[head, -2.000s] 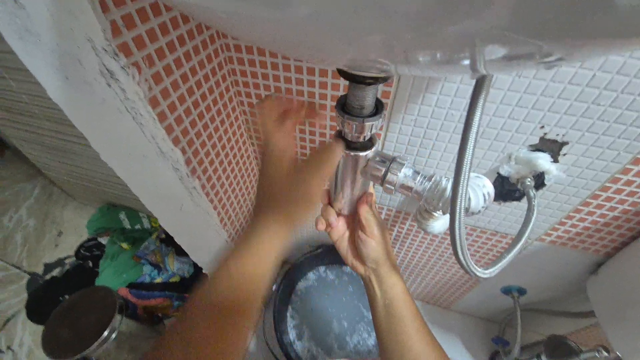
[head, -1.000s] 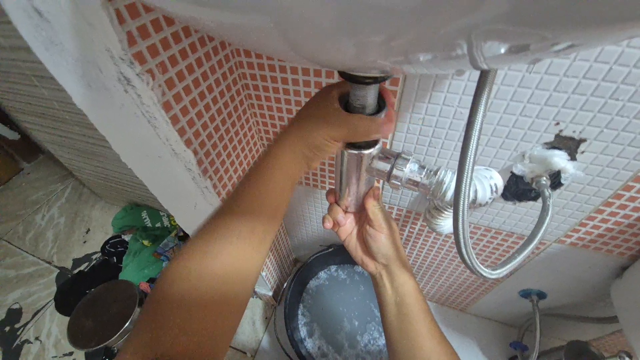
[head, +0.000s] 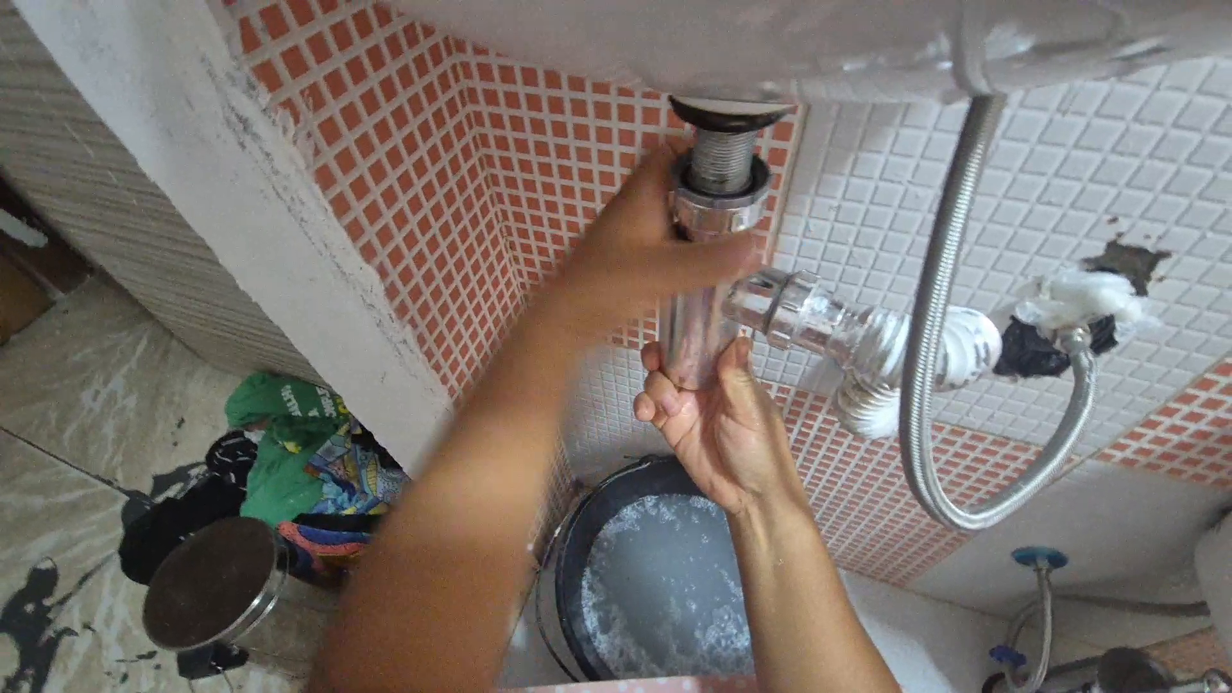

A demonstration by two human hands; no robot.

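Observation:
A chrome bottle trap (head: pixel 691 337) hangs upright below the white washbasin (head: pixel 616 48). My right hand (head: pixel 717 423) holds its lower end from beneath, with fingers and thumb around the base. My left hand (head: pixel 654 260), blurred, is beside the trap's upper body, fingers behind it and thumb across its front; whether it grips cannot be told. Above the hand, the chrome slip nut (head: pixel 720 200) surrounds the threaded drain tailpiece (head: pixel 724 159), under a black rubber gasket (head: pixel 729 117). A chrome side outlet (head: pixel 784 308) leads to a white corrugated hose (head: pixel 876 351).
A braided supply hose (head: pixel 929 318) loops down at the right, in front of the corrugated hose. Below stands a dark bucket (head: pixel 570 587) of cloudy water. At lower left are a metal pot (head: pixel 217 587) and heaped cloths (head: pixel 289 462). A blue-handled valve (head: pixel 1007 656) is at lower right.
My left hand was around the slip nut one second ago; now it is lower, and the nut shows. My right hand has stayed at the trap's base.

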